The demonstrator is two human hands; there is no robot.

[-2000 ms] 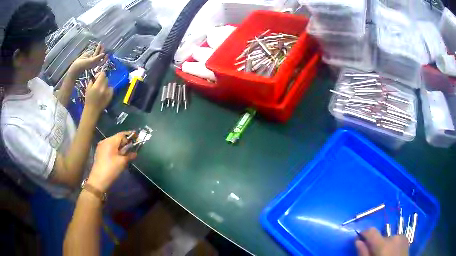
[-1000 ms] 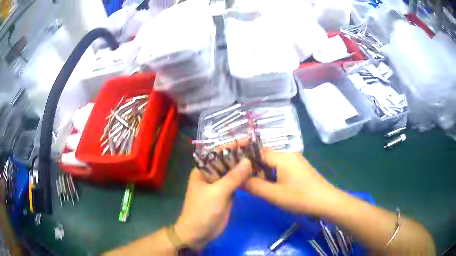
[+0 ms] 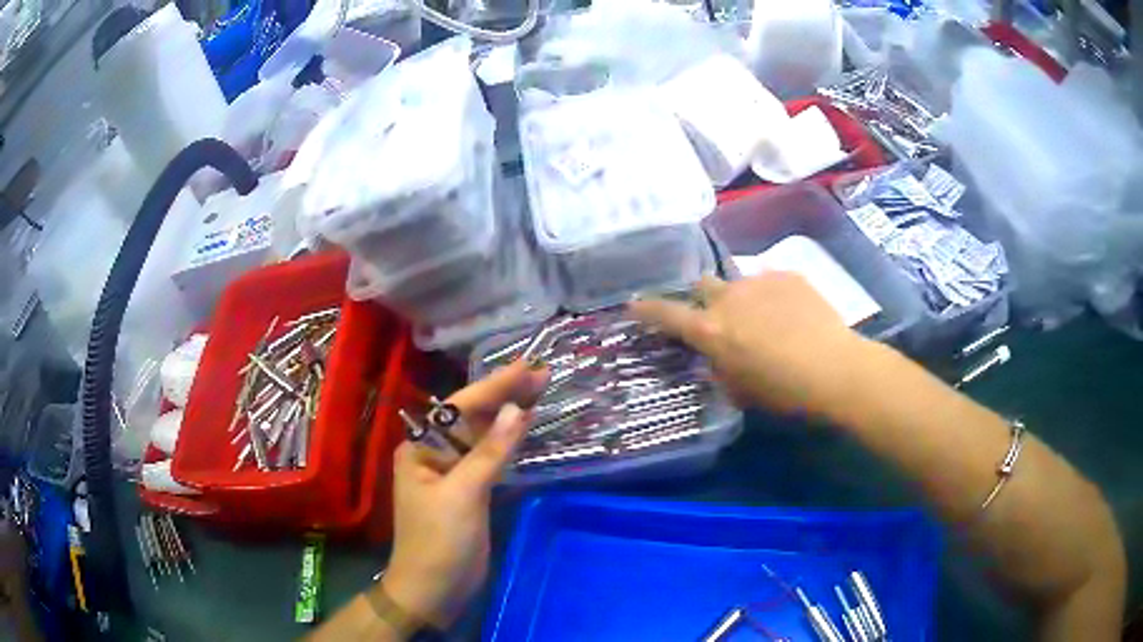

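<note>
A shallow clear packing box (image 3: 614, 470) in front of me holds rows of silver miniature motors (image 3: 652, 411) with thin red wires. My left hand (image 3: 439, 527) is at the box's left front corner, holding a few miniature motors (image 3: 439, 424) with dark-rimmed ends towards me. My right hand (image 3: 765, 336) reaches over the back right of the box, fingertips at its back edge. Whether it holds anything is hidden. A blue tray (image 3: 602, 552) in front of the box has several motors at its right side.
Red bins (image 3: 357, 433) with loose parts stand left, beside a black ribbed hose (image 3: 107, 326). A green-wrapped stick (image 3: 310, 579) lies before them. Lidded clear boxes (image 3: 614, 163) are stacked behind. A bin of white sheets (image 3: 808, 282), a bin of small packets (image 3: 934, 238) and plastic bags (image 3: 1053, 176) are right.
My view has turned right from the neighbouring worker to the packing box. My hands came together over it with a bunch of motors, then parted. More motors now lie in the box; my left hand holds fewer.
</note>
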